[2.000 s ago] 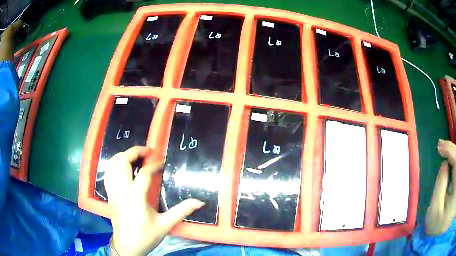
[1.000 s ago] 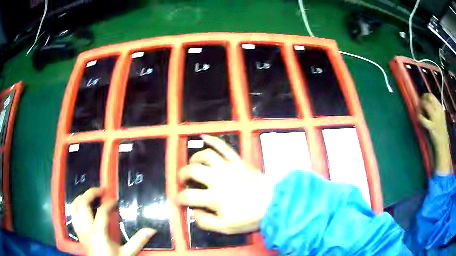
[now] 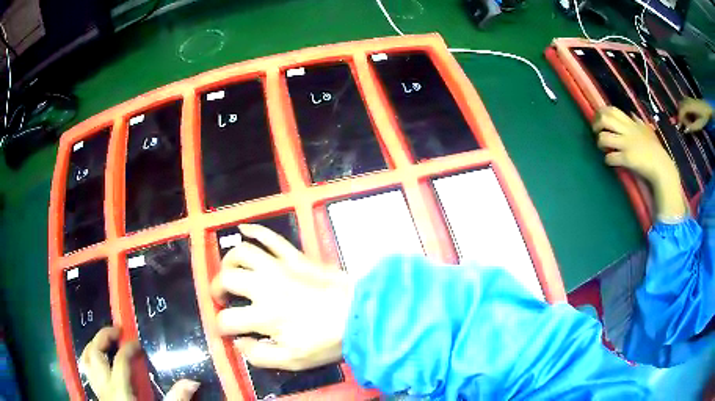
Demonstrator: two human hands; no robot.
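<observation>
An orange-red foam tray (image 3: 298,184) holds two rows of smartphones. My right hand (image 3: 278,301) lies over the middle front-row smartphone (image 3: 294,381), fingers curled at its left edge; the thumb is hidden. This phone's screen is dark. Two front-row phones to its right, one a white-screen smartphone (image 3: 375,223), are lit and partly covered by my sleeve. My left hand (image 3: 129,372), cut off by the bottom edge, has fingers at the foam between the two left front phones and its thumb on the black smartphone (image 3: 168,313). The back-row phones are black, with white labels and pale marks.
At the right, another person's hands (image 3: 639,145) are over a second tray (image 3: 576,74) of dark phones. A white cable (image 3: 517,61) lies on the green mat (image 3: 517,110) behind my tray. Black devices with cables (image 3: 39,117) stand at the far left.
My right hand has come in from outside the picture onto the middle front phone and stays there. The view has shifted, so the tray sits further left and the neighbouring tray shows more.
</observation>
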